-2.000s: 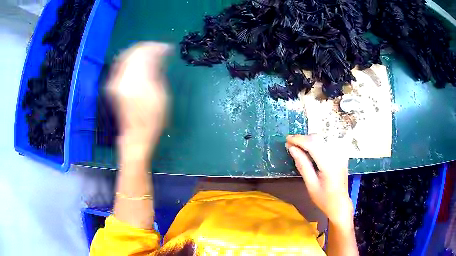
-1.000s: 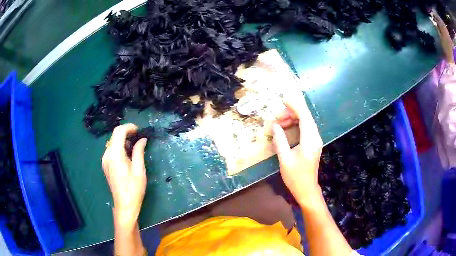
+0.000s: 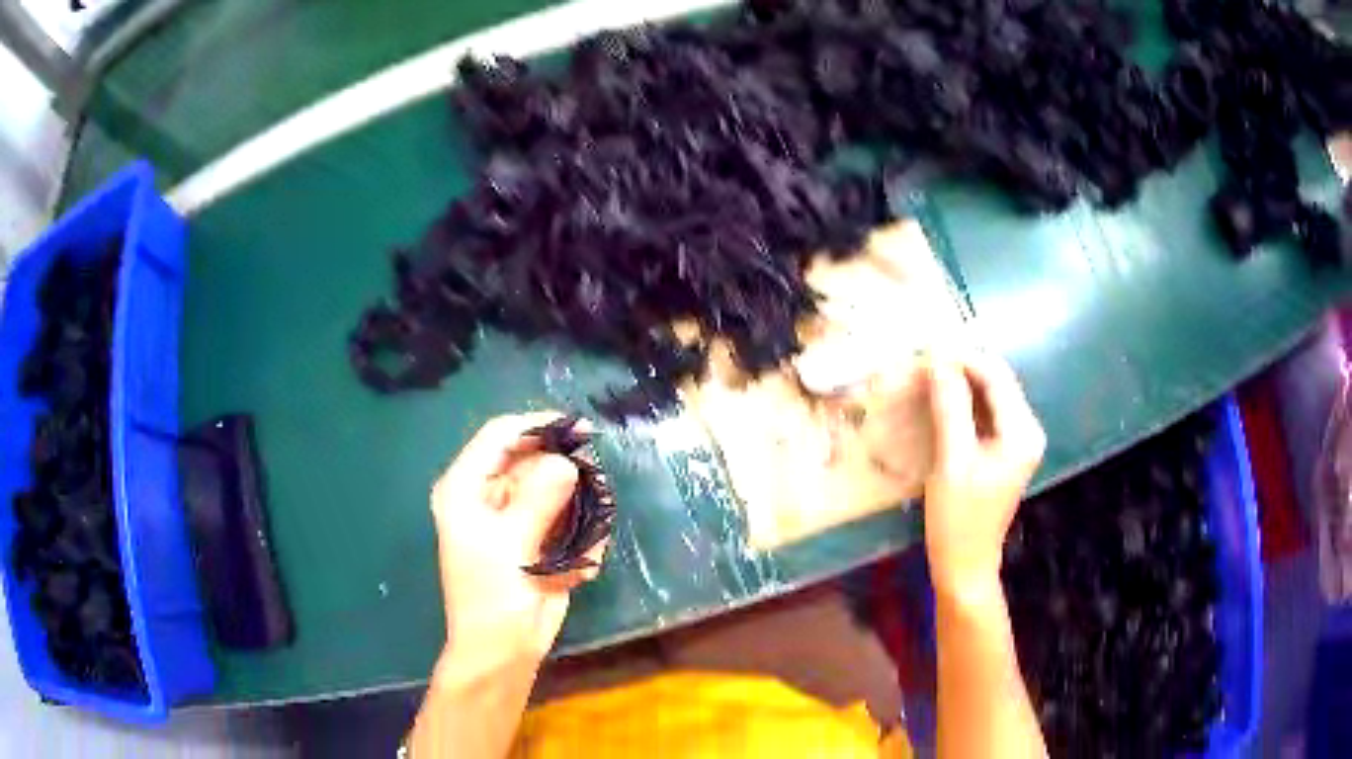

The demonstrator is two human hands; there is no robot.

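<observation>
My left hand [image 3: 512, 512] holds a black pleated petal piece [image 3: 583, 504], curved like a crescent with its pointed edge to the right. My right hand [image 3: 979, 460] is over the right side of the tan cardboard glue board [image 3: 793, 482], fingers bent and thumb near the forefinger; I cannot tell whether a stick is between them. A whitish glue blob [image 3: 833, 365] lies on the cardboard left of my right fingertips. The loose pile of black petal pieces [image 3: 638, 193] covers the cardboard's far left edge.
A blue bin [image 3: 148, 445] with black pieces stands at the table's left end, with a dark flat case [image 3: 240, 531] beside it. Another blue bin [image 3: 1243, 593] full of black pieces is below the table edge at right. The green table [image 3: 356, 556] has glue spots near me.
The view has shifted, so the table sits further right. My left hand has closed around the black piece, which now shows clearly as a crescent. My right hand remains over the cardboard.
</observation>
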